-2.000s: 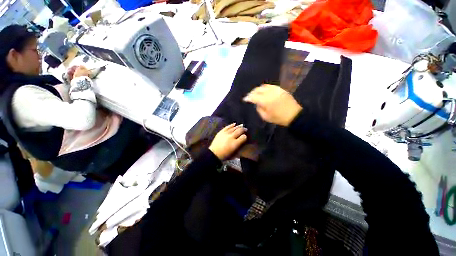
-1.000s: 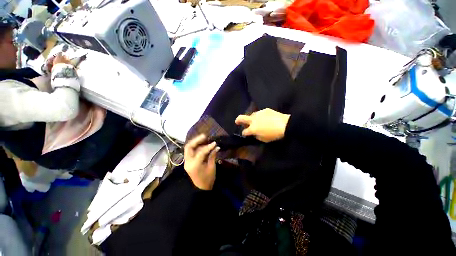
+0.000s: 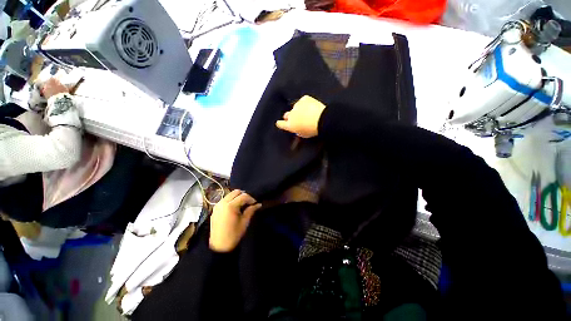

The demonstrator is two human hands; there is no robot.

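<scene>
A dark garment piece (image 3: pixel 369 81) with a brown plaid inner side (image 3: pixel 338 55) lies spread over the white table in front of me, its V-shaped opening towards the far side. My left hand (image 3: pixel 230 221) holds the garment's lower left corner between thumb and fingers. My right hand (image 3: pixel 303 116) is on the dark cloth at its middle left, with fingers curled; whether it pinches the cloth cannot be told. More plaid shows near the lower edge between my hands.
A white sewing machine with a blue stripe (image 3: pixel 510 81) stands at right. Snips (image 3: pixel 534 196) and green-and-yellow-handled scissors (image 3: pixel 550 207) lie at far right. A vented grey machine unit (image 3: pixel 134 47), a phone-like dark object (image 3: pixel 201 70), a person's sleeve (image 3: pixel 44 150) and white cloth (image 3: pixel 156 235) are left.
The garment now lies flatter, its left part spread out. My left hand has moved down and left to its corner; my right hand has moved up over the cloth. The view has shifted.
</scene>
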